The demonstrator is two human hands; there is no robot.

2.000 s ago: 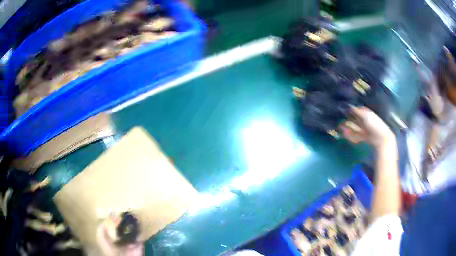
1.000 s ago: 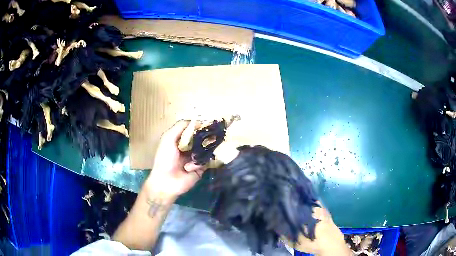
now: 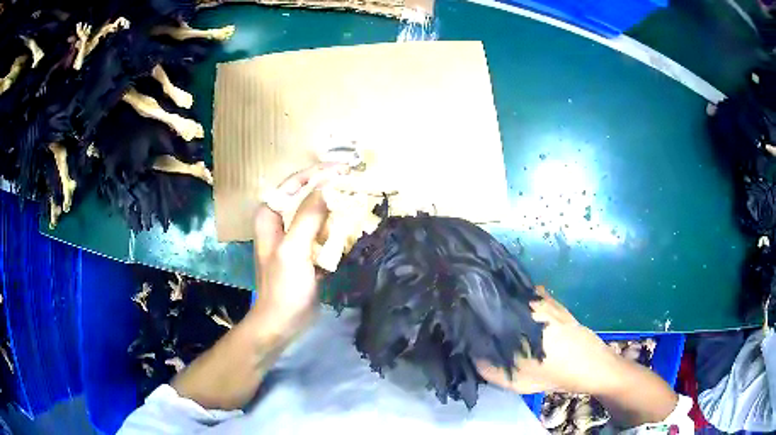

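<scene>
The black feathery part (image 3: pixel 442 297) is in front of my lap, its jagged tips hanging down. My right hand (image 3: pixel 562 348) holds it from the right side, fingers partly hidden behind it. My left hand (image 3: pixel 293 246) holds the beige upper body part (image 3: pixel 345 223) against the black part's upper left edge; the exact join is hidden. The glue dish (image 3: pixel 342 155) lies on the cardboard sheet (image 3: pixel 255 110), just beyond my left fingers, and is partly washed out by glare.
Joined figures (image 3: pixel 102 127) with beige limbs are heaped at the left. More black parts (image 3: pixel 753 178) lie at the right edge. The lower left blue bin (image 3: pixel 51 323), lower right blue bin (image 3: pixel 681 353) and far blue bin (image 3: pixel 596 13) surround the green table (image 3: pixel 621 255). Another person's pale clothing shows lower right.
The reach to the right pile has ended; the black part is now at my lap. Since one second ago, the upper body part has met its upper left edge. The view has tilted down.
</scene>
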